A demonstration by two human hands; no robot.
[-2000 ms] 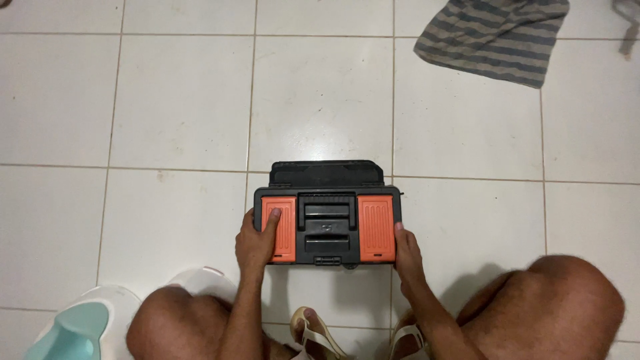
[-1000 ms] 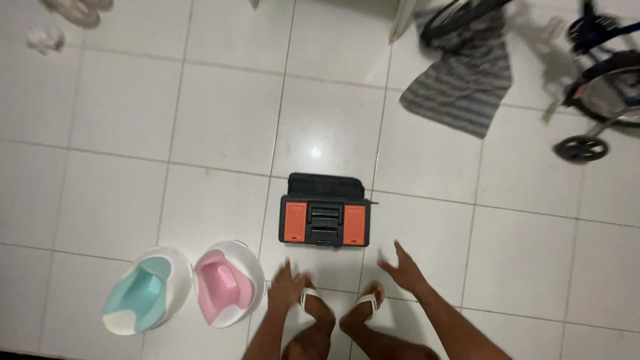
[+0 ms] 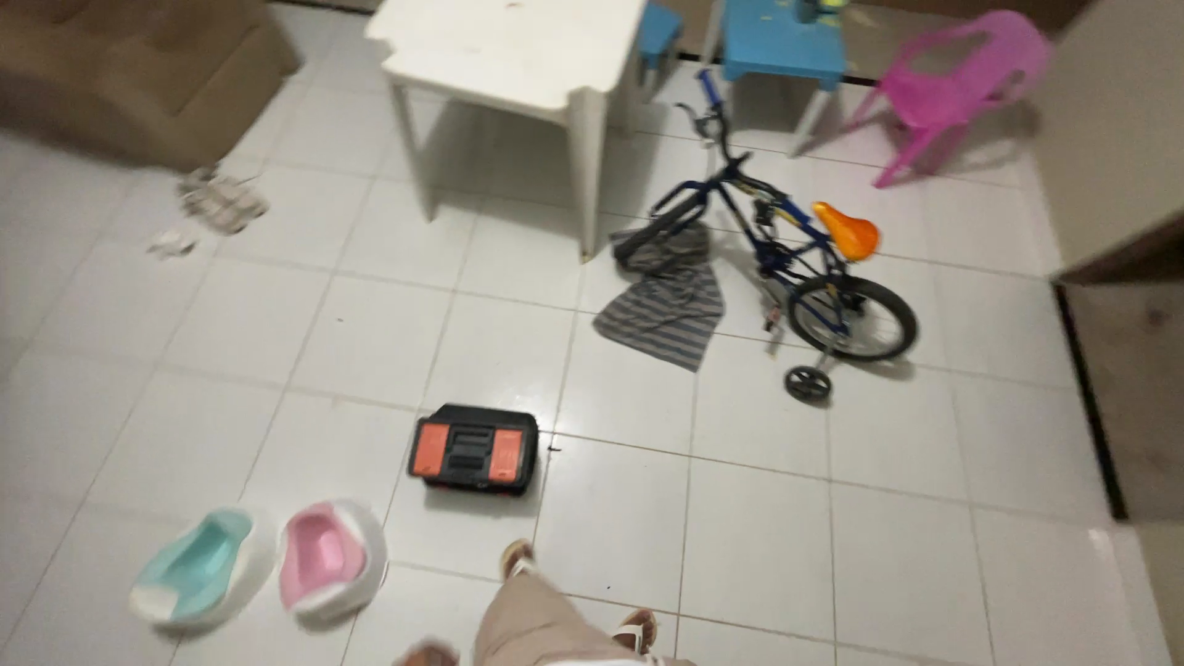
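Note:
A black plastic toolbox (image 3: 473, 449) with two orange lid panels sits on the white tiled floor, in front of my sandalled feet. Part of my left hand (image 3: 429, 655) shows blurred at the bottom edge, beside my trouser leg; it is below the toolbox and apart from it, and its fingers cannot be made out. My right hand is out of view.
Two child potties, teal (image 3: 199, 569) and pink (image 3: 324, 555), stand at lower left. A striped cloth (image 3: 668, 310) lies by a child's bicycle (image 3: 772, 231). Behind are a white table (image 3: 518, 46), a blue table (image 3: 782, 42), a pink chair (image 3: 953, 88) and a brown sofa (image 3: 129, 74).
Both hands have let go of the toolbox and moved away from it; the right hand has left the view. The view has risen and widened, showing tables and the whole bicycle.

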